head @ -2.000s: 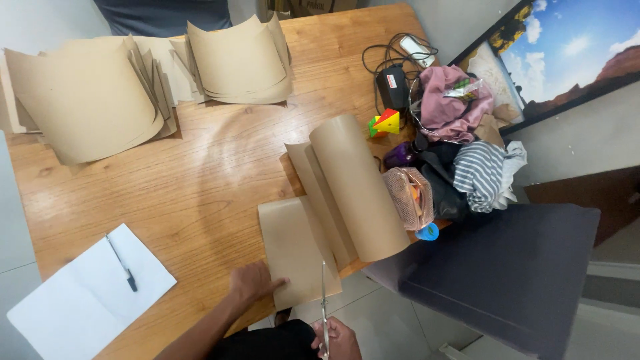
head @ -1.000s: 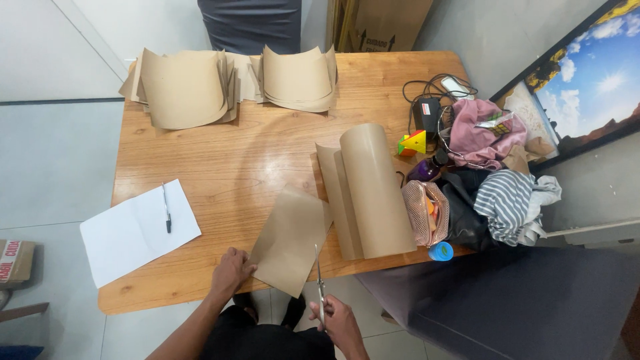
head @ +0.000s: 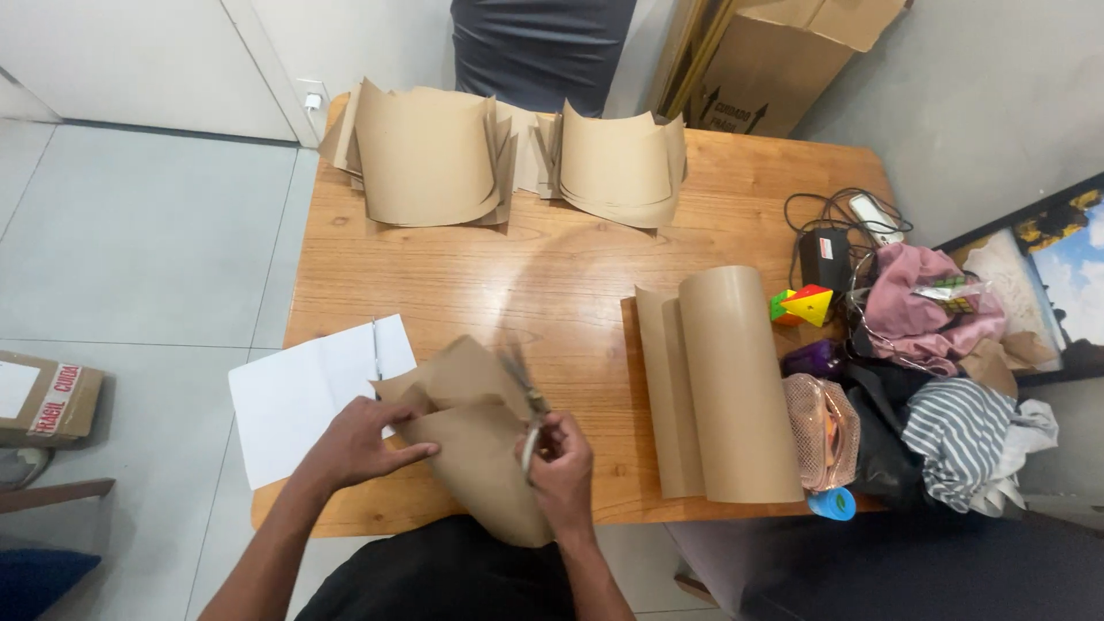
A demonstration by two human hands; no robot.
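My left hand (head: 366, 444) holds the left side of a bent sheet of brown kraft paper (head: 483, 448) at the front of the table. In my right hand (head: 556, 470) is a pair of scissors (head: 528, 397), its blurred blades pointing up and away along the sheet's right edge; whether they touch the paper I cannot tell. White paper (head: 302, 405) with a pen (head: 375, 345) on it lies left of the sheet. To the right rests a large roll of kraft paper (head: 737, 388), partly unrolled.
Curled kraft sheets stand in a left stack (head: 431, 164) and a right stack (head: 617, 164) at the far edge. Beyond the roll are a puzzle cube (head: 806, 305), a mesh pouch (head: 819, 431), a striped cloth (head: 962, 435), a pink cloth (head: 923, 302) and a black power adapter (head: 825, 259).
The brown sheet, flatter one second ago, is now bent and farther left, near the white paper. Both hands have moved with it, away from the roll. The view has shifted.
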